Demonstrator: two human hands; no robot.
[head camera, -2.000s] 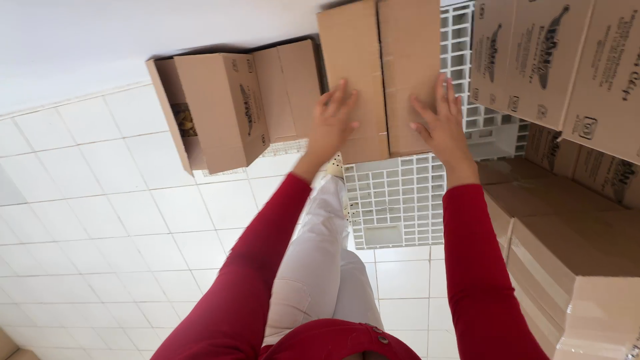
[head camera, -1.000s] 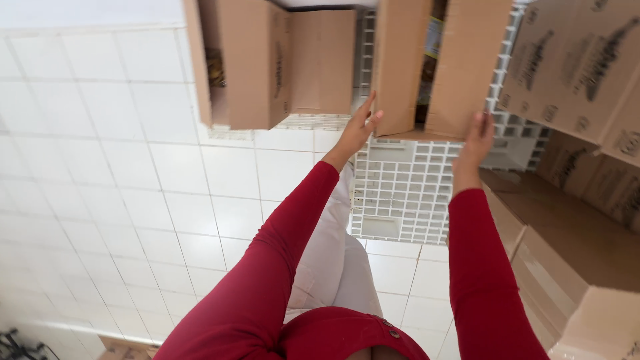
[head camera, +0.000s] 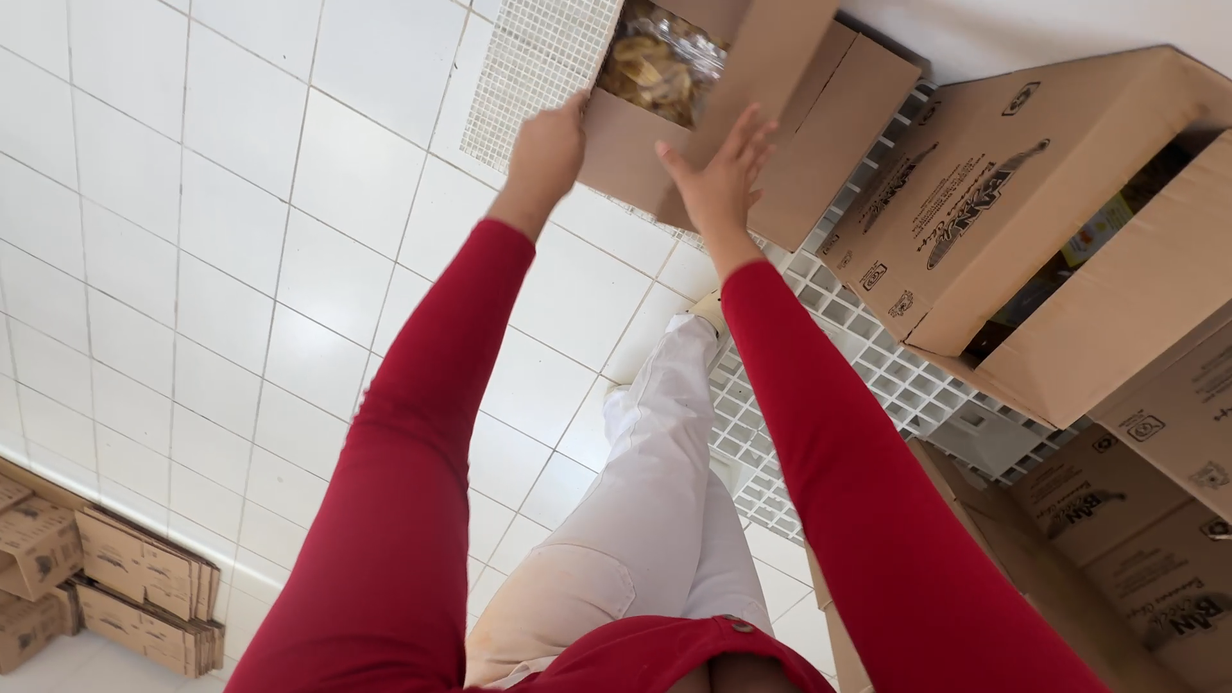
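An open cardboard box (head camera: 626, 144) at the top centre shows banana chips in clear plastic (head camera: 664, 63) inside. My left hand (head camera: 547, 154) grips the near left corner of this box, its fingertips partly hidden. Against a raised cardboard flap (head camera: 760, 82) of the same box rests my right hand (head camera: 720, 173), fingers spread. To the right, a printed cardboard box (head camera: 972, 192) stands on a white plastic grid pallet (head camera: 837, 318), its top flaps parted over packets with coloured print.
More printed cardboard boxes (head camera: 1145, 539) stand at the lower right. Flattened cardboard boxes (head camera: 144, 568) are stacked by the far left wall. White floor tiles (head camera: 318, 231) run along the left. A shoe (head camera: 709, 310) is beside the pallet.
Both hands have left the flaps of the middle box, now slightly parted, and moved to the box on its left. The view has swung left.
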